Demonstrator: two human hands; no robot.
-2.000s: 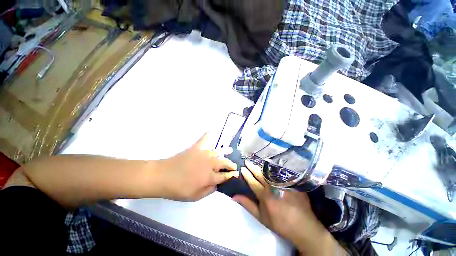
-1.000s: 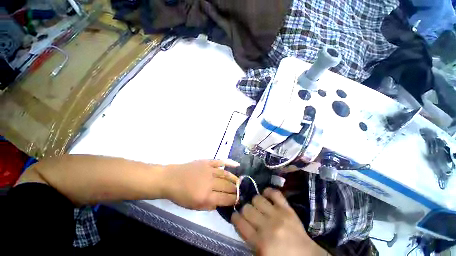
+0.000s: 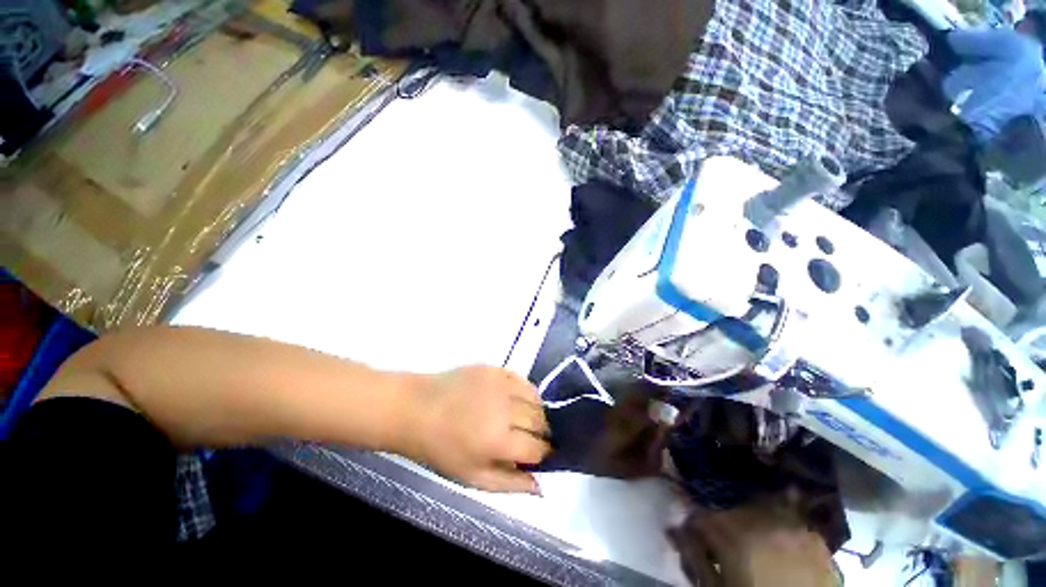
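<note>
A black garment piece (image 3: 579, 441) lies beside the needle area of the white sewing machine (image 3: 717, 269). A thin white cord (image 3: 577, 382) makes an angular loop on it. My left hand (image 3: 488, 427) is closed on the black piece's left side, fingertips curled down. My right hand (image 3: 763, 556) is blurred and cut off near the bottom edge, at the brown fabric (image 3: 734, 522); its fingers are largely hidden, so its grip is unclear. The needle and presser foot are hidden under the machine head.
Brown cloth (image 3: 608, 57) and plaid cloth (image 3: 780, 92) are heaped behind the machine. Taped brown cardboard (image 3: 172, 161) lies left of the white table (image 3: 379, 241). A white cable (image 3: 155, 98) lies on the cardboard. A grey upright post (image 3: 803, 184) stands on the machine head.
My right hand has moved right and down, away from my left hand, to the brown fabric. The cord loop has changed shape. The black piece is spread more to the right. The camera view has shifted.
</note>
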